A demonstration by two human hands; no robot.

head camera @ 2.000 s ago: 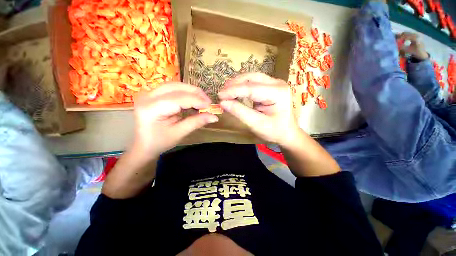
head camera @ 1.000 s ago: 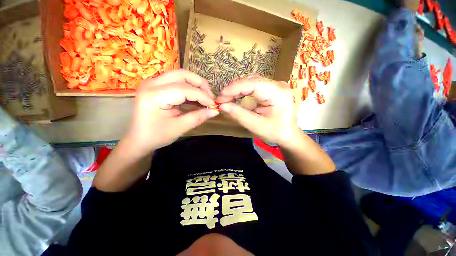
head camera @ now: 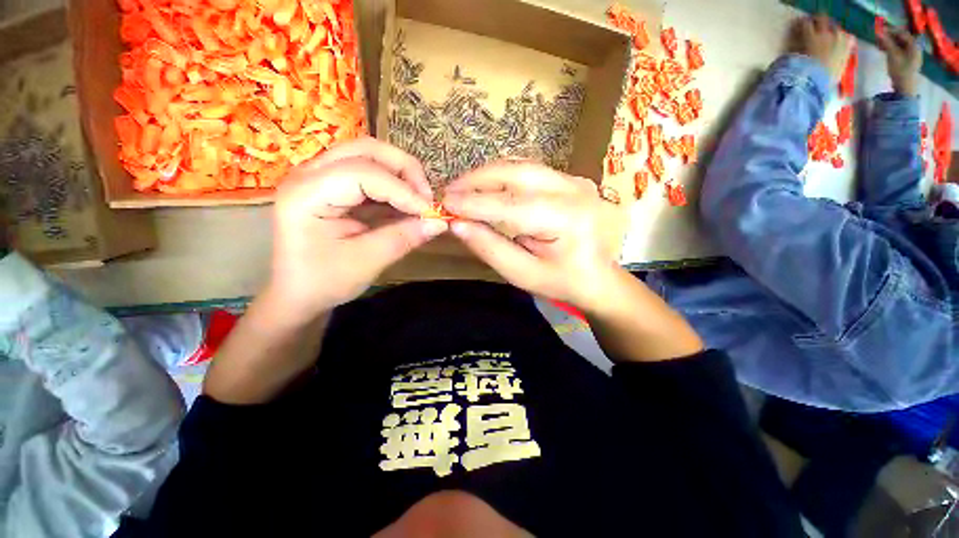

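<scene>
My left hand point(head camera: 352, 226) and my right hand point(head camera: 536, 226) meet at the centre, above the near edge of the metal-parts box. Their fingertips pinch one small orange plastic part point(head camera: 437, 212) between them, mostly covered by the fingers. Whether a metal piece is in it cannot be seen. The box of orange parts point(head camera: 158, 200) stands at the left, heaped with loose orange parts point(head camera: 237, 95). The box of metal parts point(head camera: 605, 100) lies behind my hands, with small grey metal parts point(head camera: 473, 131) scattered over its bottom.
Orange pieces point(head camera: 654, 100) lie spread on the bench right of the metal-parts box. Another box point(head camera: 116, 233) with grey pieces is at far left. A person in a denim jacket point(head camera: 773, 189) reaches forward at right; a pale sleeve point(head camera: 84, 368) is at lower left. Red-orange parts lie by the green ledge point(head camera: 857, 21).
My hands stay together on the orange part, with the fingers slightly shifted. The boxes sit slightly higher in view. The denim-sleeved person's arms have moved, and both hands now show near the ledge.
</scene>
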